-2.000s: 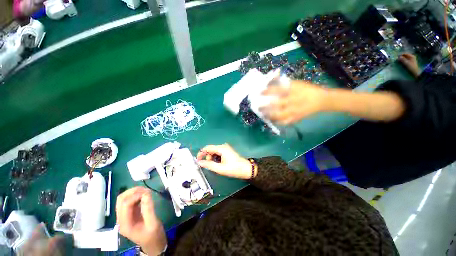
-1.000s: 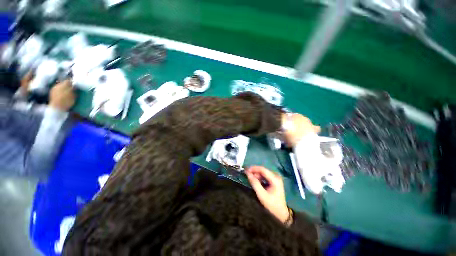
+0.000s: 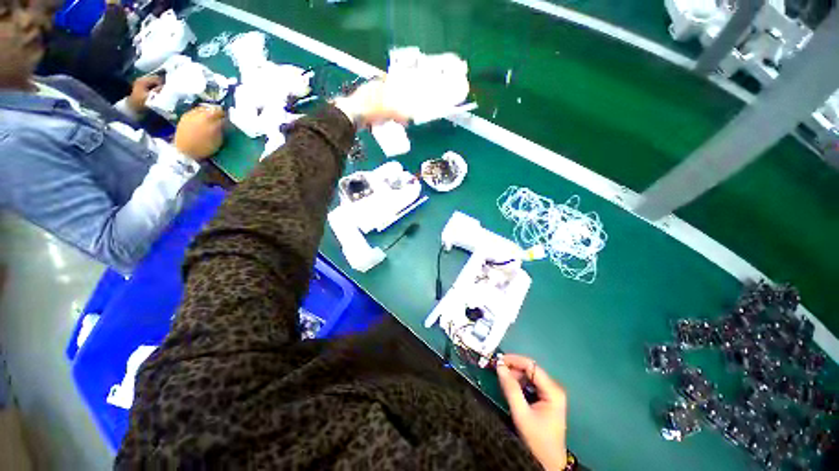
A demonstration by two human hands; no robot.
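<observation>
My left hand [image 3: 370, 103] is stretched out to the upper left and grips a white camera housing [image 3: 428, 83] over the bench's back edge. An open white camera housing [image 3: 488, 292] lies in front of me with its mounting arm at the back left and a black pigtail cable [image 3: 439, 276] beside it. Fine wires [image 3: 471, 350] hang out at its near end. My right hand [image 3: 538, 405] is at that end, thumb and finger pinched at the wire ends. A small dark object shows in its curled fingers; I cannot tell what it is.
Another part-finished camera [image 3: 375, 198] with a round cover with board [image 3: 443, 172] lies left. White strands [image 3: 557, 230] lie behind; lens modules [image 3: 754, 368] are piled right. A blue bin [image 3: 161, 336] is lower left. A neighbouring person [image 3: 101, 175] works at upper left.
My left hand has carried the white housing from the right of the open housing to the upper left. My right hand stays by the open housing's near end. The view has swung.
</observation>
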